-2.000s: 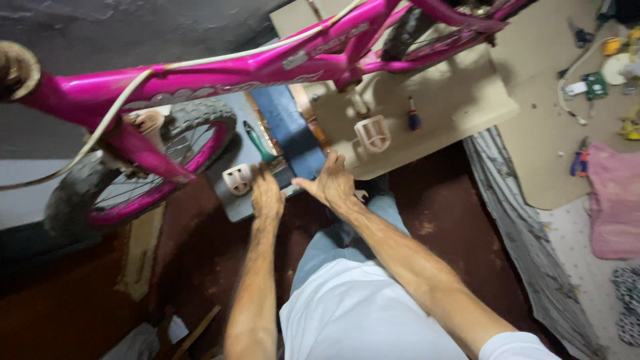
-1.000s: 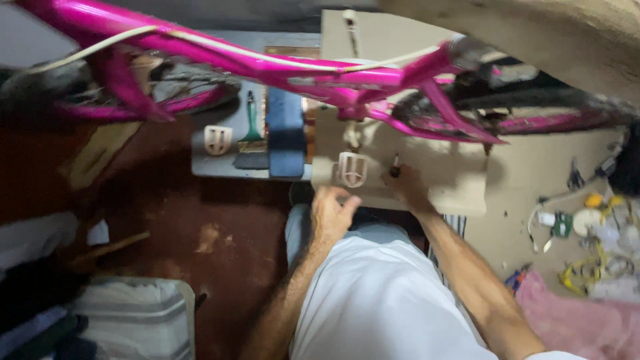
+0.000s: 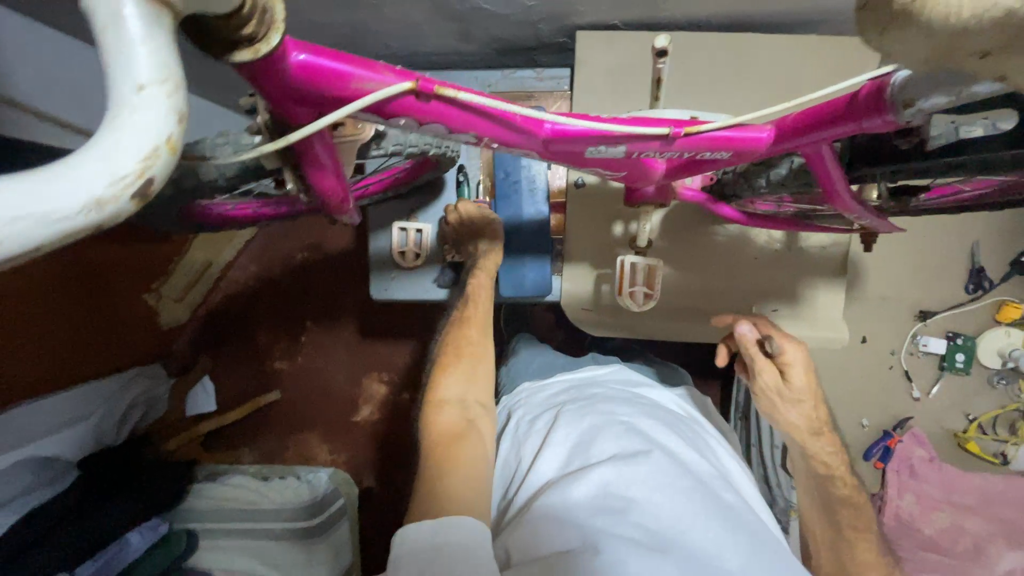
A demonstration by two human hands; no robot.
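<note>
A pink child's bicycle frame (image 3: 576, 140) spans the view above the work surface. My left hand (image 3: 472, 232) is closed over a paintbrush, whose green handle (image 3: 462, 182) shows above the fingers and whose dark bristles show below. Left of this hand lies a loose, dirty white pedal (image 3: 411, 244); a blue block (image 3: 522, 224) is to its right. My right hand (image 3: 768, 364) is raised near the cardboard's front edge, with a small tool, mostly hidden, between thumb and fingers. Another white pedal (image 3: 639, 282) hangs on the crank, left of that hand.
Brown cardboard (image 3: 720, 280) lies under the bicycle. A white, rusty handlebar (image 3: 136, 120) crosses the upper left. At right are pliers (image 3: 886, 442), a pink cloth (image 3: 944, 496), a green circuit board (image 3: 957, 354) and cables. A plastic container (image 3: 272, 512) stands lower left.
My left hand has moved left onto the paintbrush. My right hand has drawn back from the cardboard, where the small tool lay two seconds ago, and now holds that tool.
</note>
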